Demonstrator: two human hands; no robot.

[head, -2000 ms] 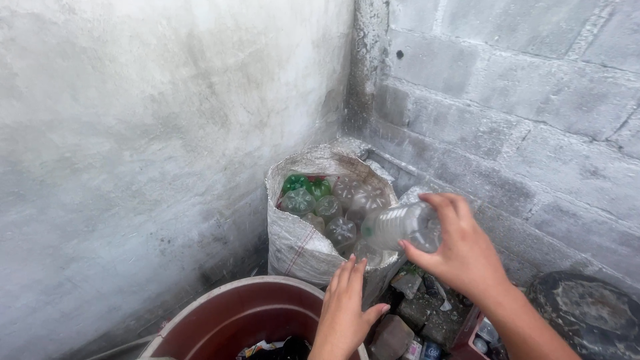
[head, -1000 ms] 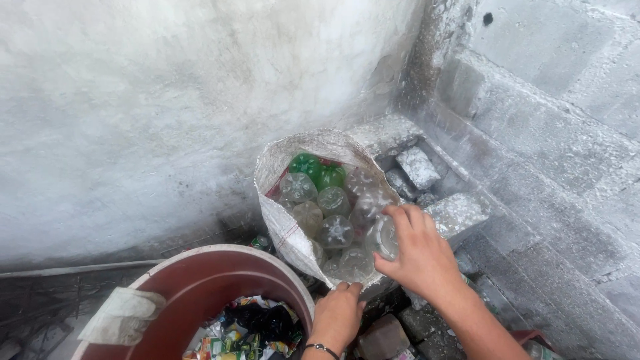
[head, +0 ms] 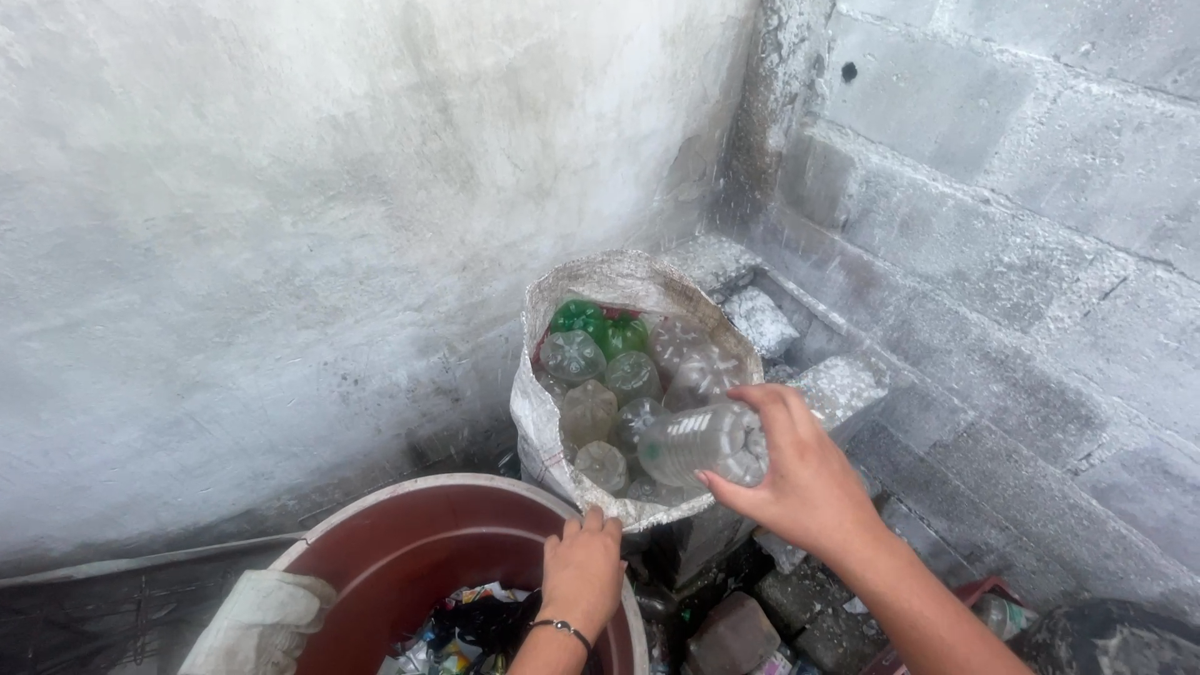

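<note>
A clear plastic bottle lies tilted over the right front of an open woven sack, its base gripped by my right hand. Upright in the sack are several clear bottles with their bases up, and green plastic bottles stand at the back left. My left hand, with a bracelet at the wrist, is at the sack's front rim, its fingertips on or beside the edge; whether they pinch the fabric is hidden.
A reddish-brown plastic bin with wrappers and a black bag stands front left, a pale glove over its rim. Concrete rubble lies behind the sack. Plaster and block walls meet at the corner. A reddish crate is lower right.
My left hand has come from open in the air to the sack's front rim. A second ago the right hand's bottle was more upright at the sack's right side; now it is tilted.
</note>
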